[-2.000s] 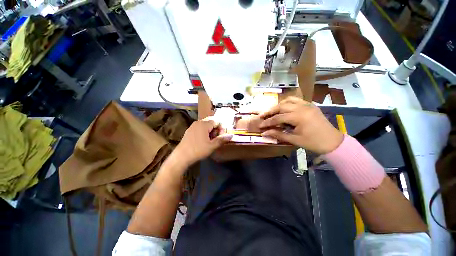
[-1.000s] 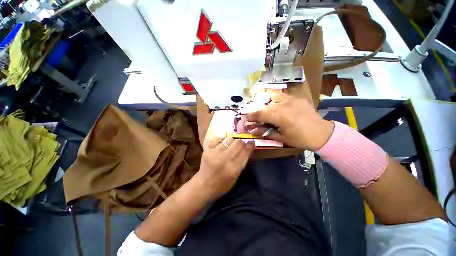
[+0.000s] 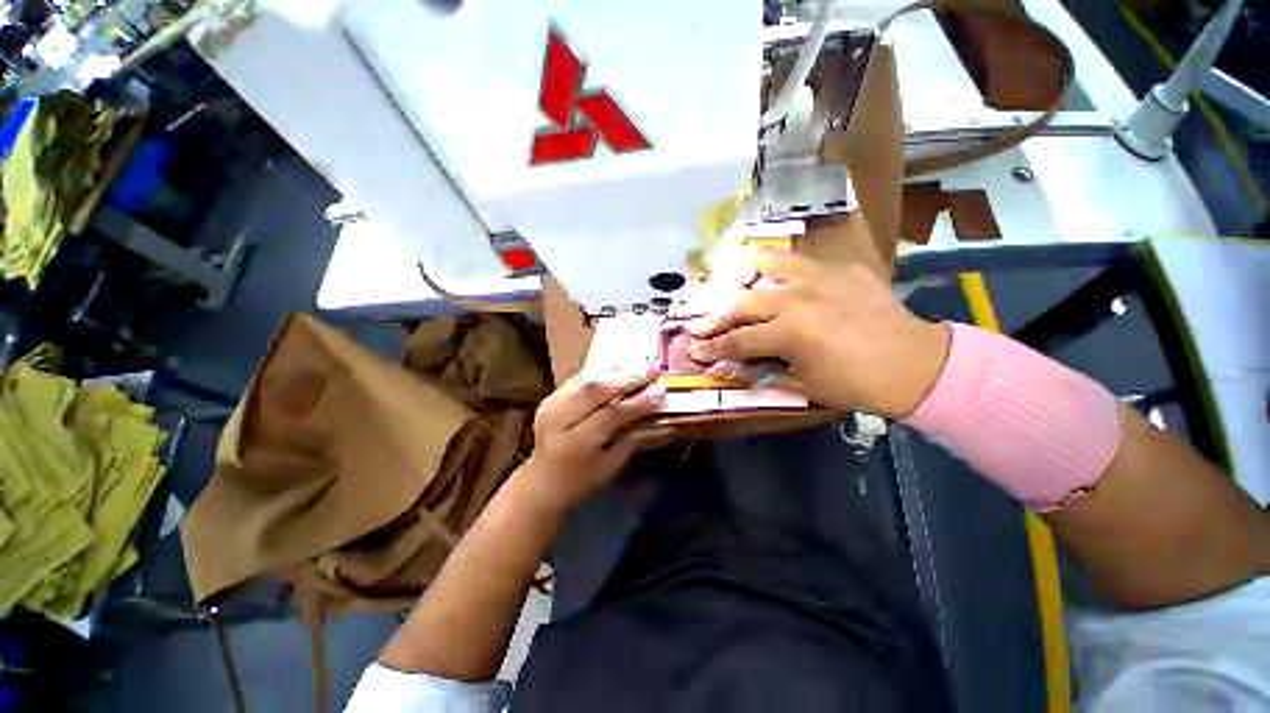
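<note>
A tan-brown bag panel [image 3: 869, 195] lies under the head of the white pattern sewer [image 3: 613, 209]. The clamp plate [image 3: 708, 382], orange-yellow with a white front edge, sits on it. A small patch [image 3: 678, 350] shows in the plate's window, partly covered by fingers. My right hand [image 3: 836, 332] reaches over the window from the right, fingertips at the patch. A small greyish thing shows under its fingers, too blurred to name. My left hand [image 3: 592, 429] is at the plate's left front corner, fingers bent. The needle is hidden.
A slumped pile of brown bag panels [image 3: 334, 460] with hanging straps is at the left. Yellow-green stacks [image 3: 77, 481] lie farther left. Brown pieces [image 3: 950, 215] and a larger brown piece [image 3: 1006, 56] lie on the white machine table [image 3: 1086, 181]. A stand rises at the right.
My left hand has moved left from the front middle of the clamp plate to its left corner. My right hand stays over the window. The view has shifted slightly.
</note>
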